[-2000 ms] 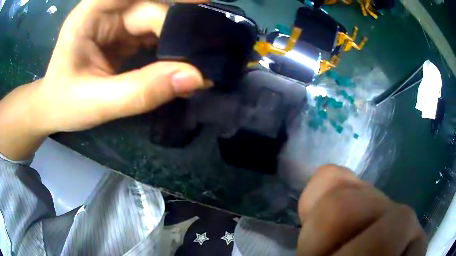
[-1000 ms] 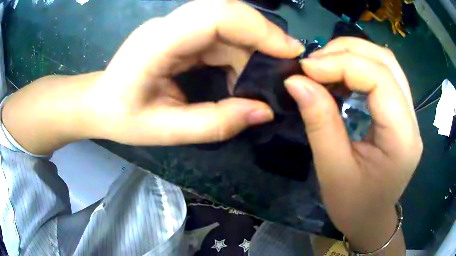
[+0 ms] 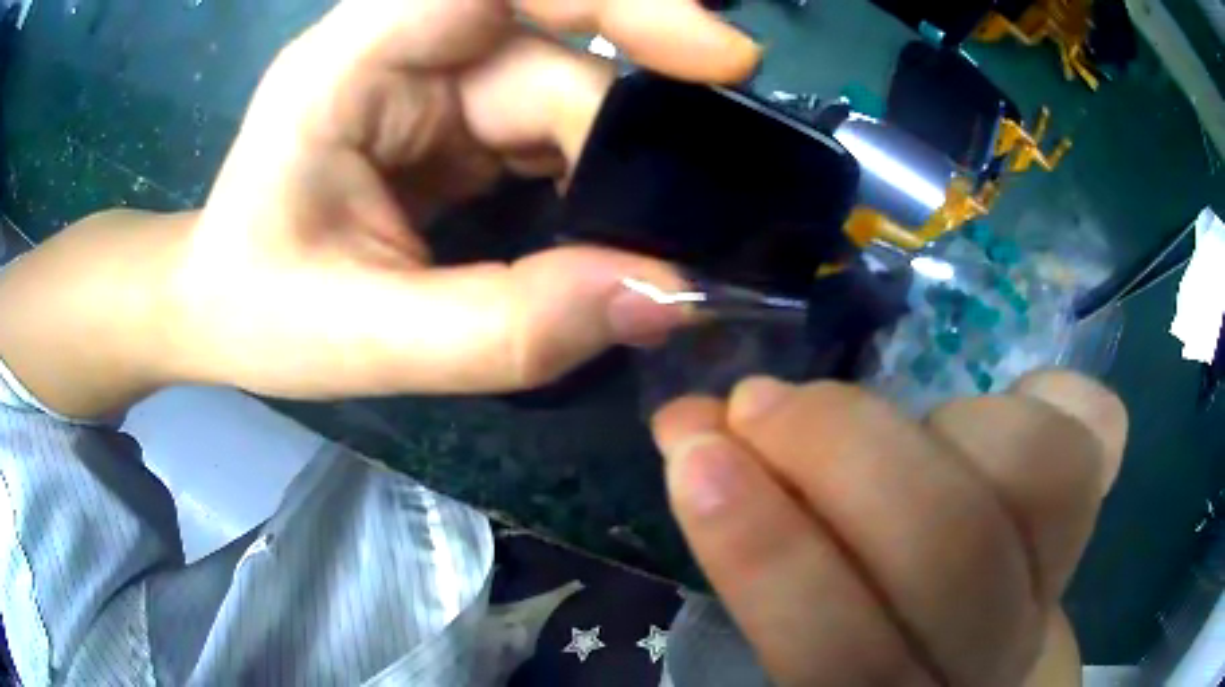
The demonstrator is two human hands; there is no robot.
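Note:
My left hand holds a glossy black display module by its edges between thumb and fingers, screen face towards me. An orange flex cable sticks out at the module's right side. My right hand is just below the module, thumb and forefinger pinched on a clear thin film that reaches up to the module's lower edge. Whether the film still touches the module is hard to tell.
More black modules with orange tails lie at the upper right. A cloudy clear heap with teal-green bits lies right of my hands. Tweezers and a white scrap are at the far right. The mat is dark green.
My right hand has moved from the module's right side to below it and now pulls clear film at its lower edge. My left hand has turned the module's screen face into view.

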